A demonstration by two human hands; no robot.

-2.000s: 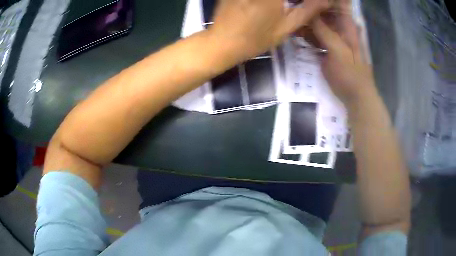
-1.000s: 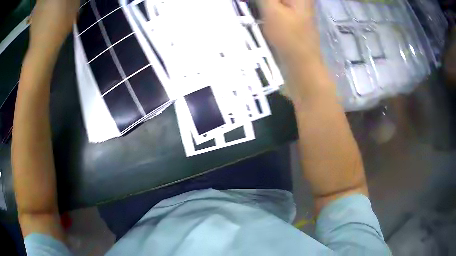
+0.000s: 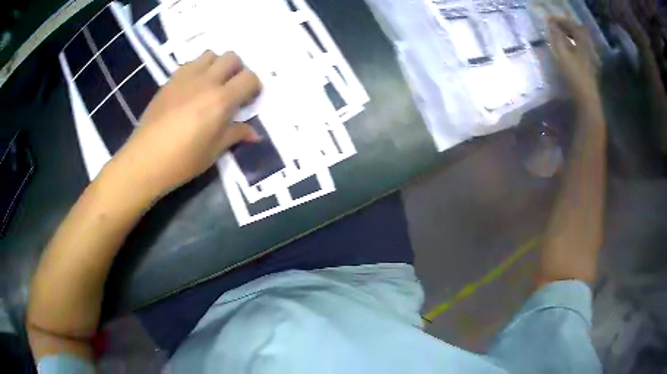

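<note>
My left hand [image 3: 201,109] is over the white backing sheet [image 3: 281,51], thumb and fingers apart. Its thumb is at the upper edge of a black adhesive piece [image 3: 259,161] near the sheet's lower end; no held thing shows. My right hand [image 3: 574,55] is blurred over the far right part of the clear blister tray [image 3: 505,73]; whether it holds anything cannot be told. White waste skeletons [image 3: 311,186] with rectangular openings lie under and beside the backing sheet.
Another sheet with a grid of black pieces [image 3: 102,73] lies at left, partly behind my left forearm. A glossy black slab [image 3: 13,172] is at the far left edge. The green bench's front edge [image 3: 292,226] runs diagonally. A blurred, clear roundish thing [image 3: 543,155] shows below the tray.
The view has shifted right. My left hand has come from the upper left to the black piece on the sheet. My right hand has moved right, from beside the sheets to over the tray.
</note>
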